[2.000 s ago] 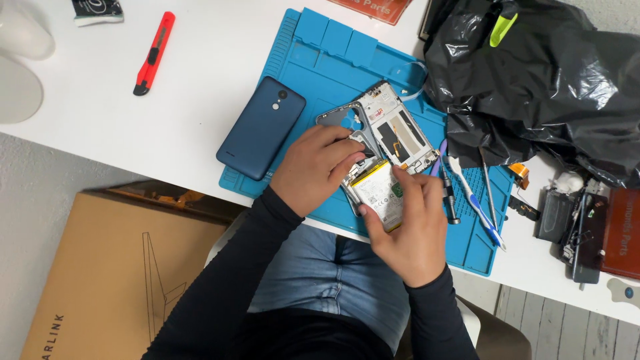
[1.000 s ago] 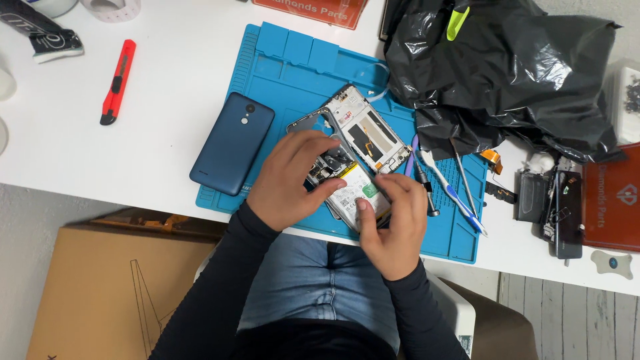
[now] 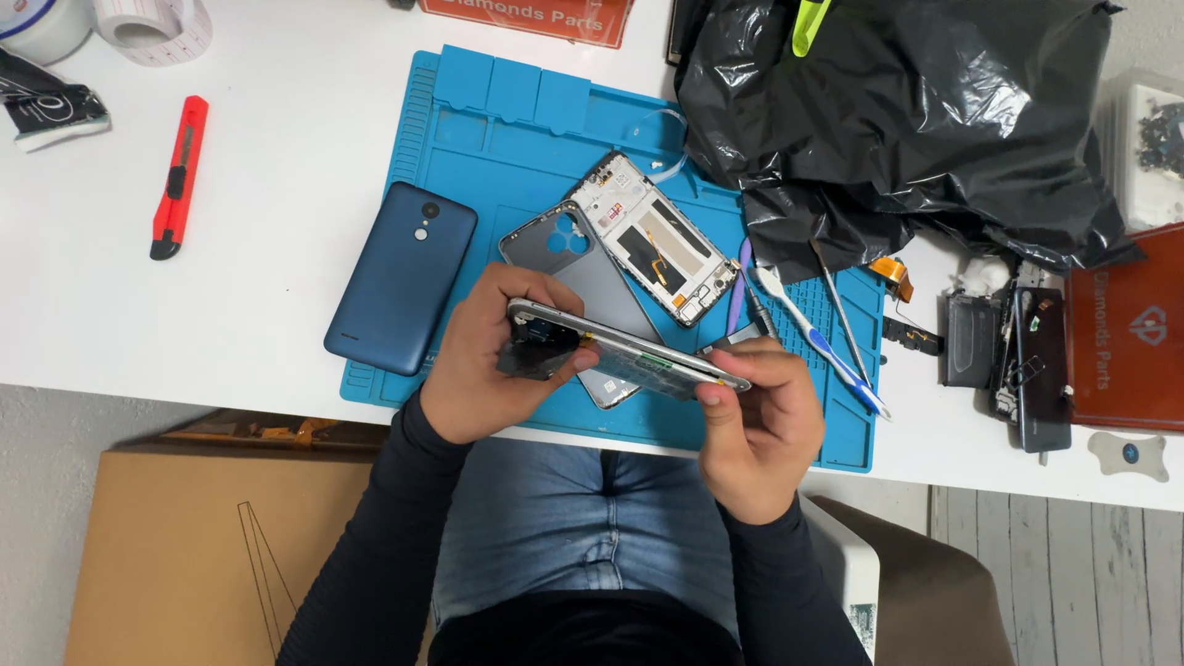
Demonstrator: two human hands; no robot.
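My left hand (image 3: pixel 499 356) grips one end of an opened smartphone (image 3: pixel 629 350), and my right hand (image 3: pixel 763 416) pinches its other end. The phone is tilted nearly edge-on, so most of its inside is hidden. Beneath and behind it, a grey phone back cover (image 3: pixel 592 277) with camera cut-outs lies on the blue silicone repair mat (image 3: pixel 527 176). A stripped phone mid-frame (image 3: pixel 657 240) lies beside the cover, touching or overlapping it. To the left of my left hand, a dark blue phone (image 3: pixel 402 277) rests back up across the mat's edge.
A red utility knife (image 3: pixel 180 180) lies at the left. Right of the frame are a purple pry tool (image 3: pixel 738 287), a white-and-blue toothbrush (image 3: pixel 819 342) and a thin metal tool (image 3: pixel 842 314). A black plastic bag (image 3: pixel 906 139) covers the mat's upper right corner; phone parts (image 3: pixel 1041 361) lie farther right.
Both hands have lifted the opened phone and tilted it nearly on edge; earlier it lay lower with its battery facing up. More of the grey back cover now shows.
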